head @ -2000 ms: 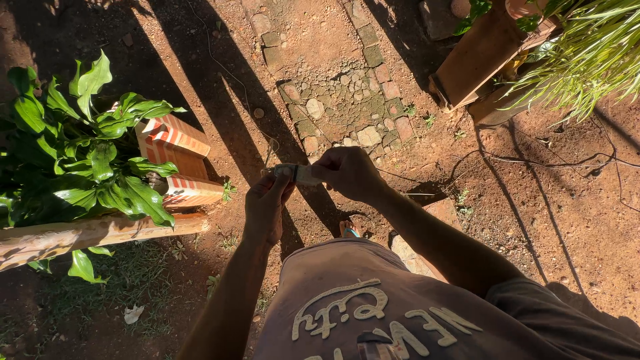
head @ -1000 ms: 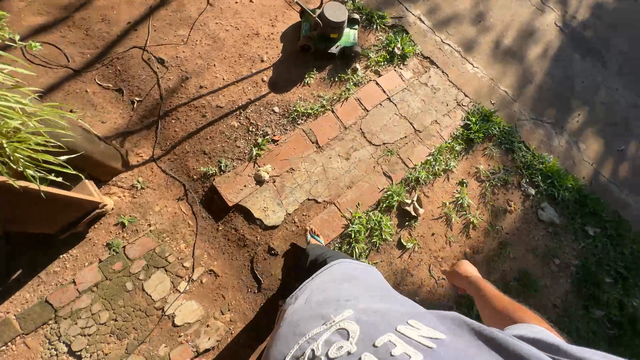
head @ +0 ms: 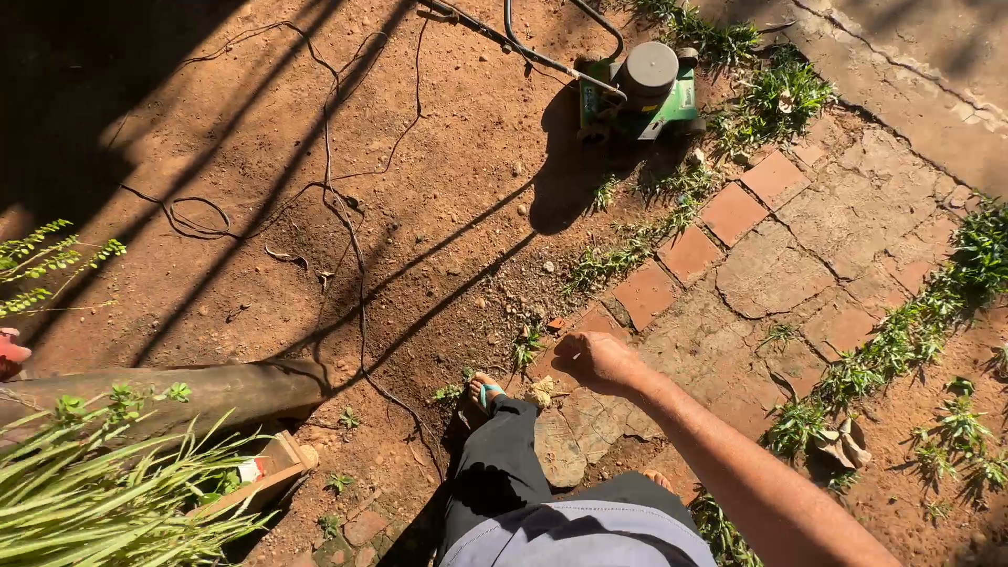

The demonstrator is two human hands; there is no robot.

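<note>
My right hand (head: 602, 361) hangs at the end of my outstretched arm, right of my body and over the tile edge of the path; its fingers are curled, and whether anything small is inside them cannot be told. My left hand is outside the view. Beyond the hand, at the top, a green lawn mower (head: 673, 102) with a grey motor cover stands on the soil beside the path, its metal handle (head: 504, 35) reaching up and left. A dark electric cable (head: 361, 276) winds over the soil left of my sandalled foot (head: 487, 391).
The cracked path (head: 772, 268) has terracotta tiles (head: 734, 214) along its edge and grass tufts (head: 787, 87) beside it. At lower left are a wooden log (head: 181, 394), a wooden planter (head: 264, 480) and a long-leaved plant (head: 94, 504). Cable loops (head: 201, 216) lie on the soil.
Two seconds ago both hands met at a small object before my body; now only the right hand shows. The view has swung to the path and mower.
</note>
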